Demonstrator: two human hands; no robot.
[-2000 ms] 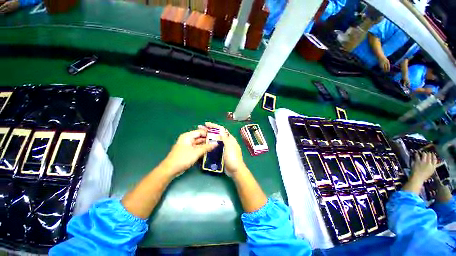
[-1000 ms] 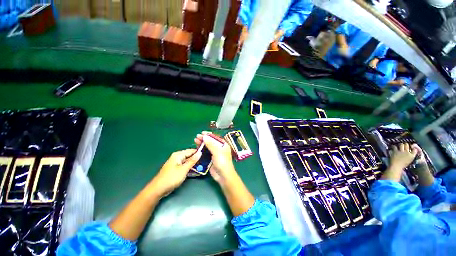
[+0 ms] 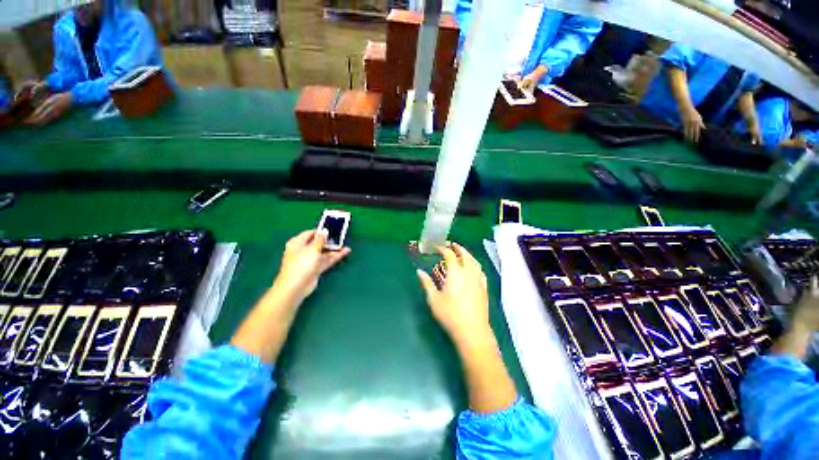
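My left hand (image 3: pixel 303 262) holds a phone unit (image 3: pixel 335 229) by its left and lower side, away from my body, over the green bench (image 3: pixel 350 359). The phone has a light rim and a dark screen, facing up. My right hand (image 3: pixel 460 292) is at the foot of the white post, over the small stack of bezels (image 3: pixel 439 272). The fingers cover most of the stack; whether they grip a piece cannot be told.
A left blister tray (image 3: pixel 193 260) and a right blister tray (image 3: pixel 588 359) flank the bench. The white post (image 3: pixel 462 126) stands in front. Beyond are a long black tray (image 3: pixel 359 180), red-brown boxes (image 3: pixel 339 117) and loose phones (image 3: pixel 208 195). A neighbour's hand (image 3: pixel 802 314) is at far right.
My hands have parted. The left hand has moved forward and left with the phone; the right has moved right to the stack by the post. The view has shifted, showing more beyond the belt.
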